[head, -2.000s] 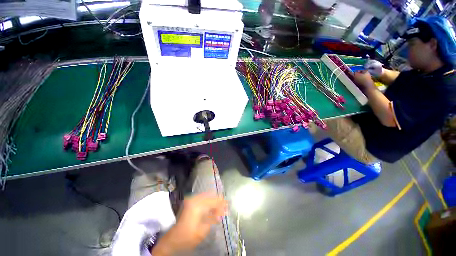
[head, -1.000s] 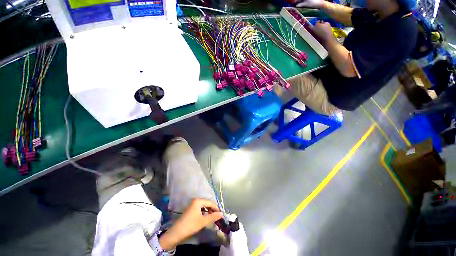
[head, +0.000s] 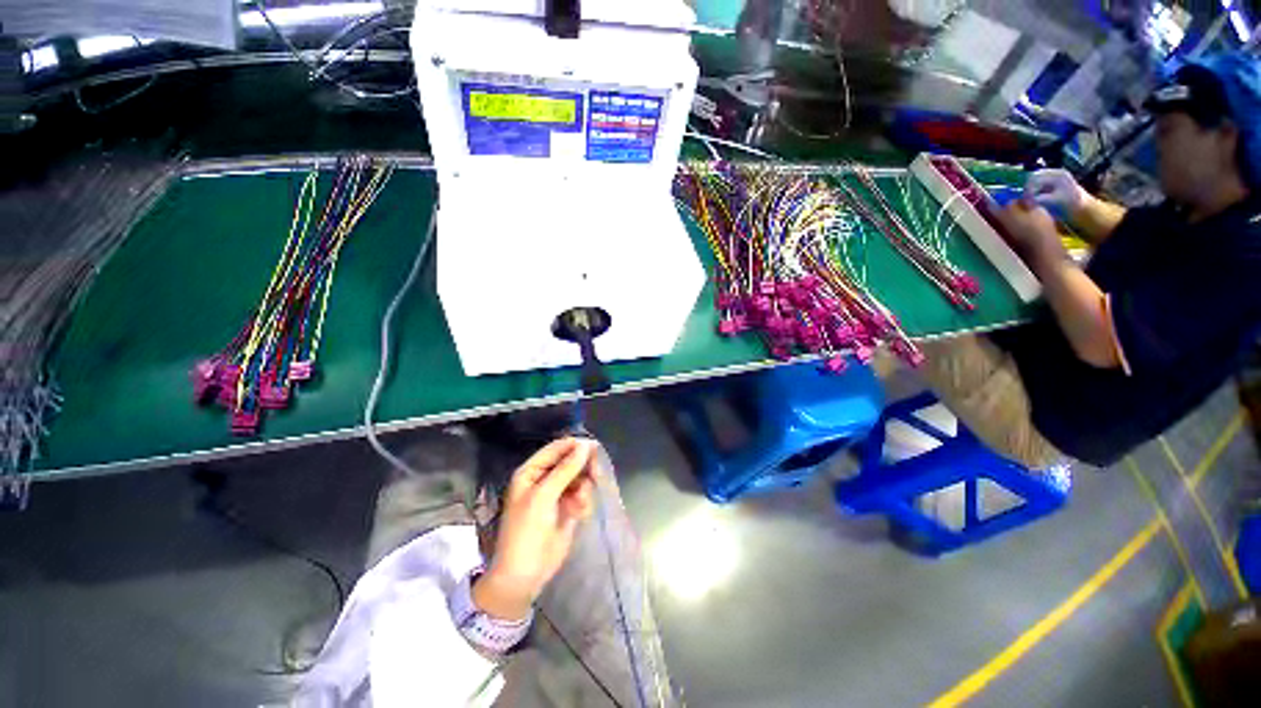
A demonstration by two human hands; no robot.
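The white machine (head: 567, 249) stands on the green bench with its display lit. Its dark nose (head: 592, 362) points down over the front edge from a round hole. My left hand (head: 542, 519), bare with a band at the wrist, is just below the nose. Its thumb and fingertips are pinched on thin lead wires (head: 618, 574), which run between the nose and the bottom of the picture beside my leg. Whether the wire ends sit inside the nose is too small to tell. My right hand is not in view.
Harness leads with magenta connectors lie left (head: 284, 304) and right (head: 788, 284) of the machine. A grey cable (head: 387, 332) crosses the mat. Pale wires (head: 42, 304) lie far left. Blue stools (head: 954, 470) and a person (head: 1148, 304) beside a white tray (head: 979, 228) are at the right.
My left hand has moved from over my lap up to just below the machine's nose. The white-gloved right hand, seen one second ago, has left the picture. The view has swung back to the machine.
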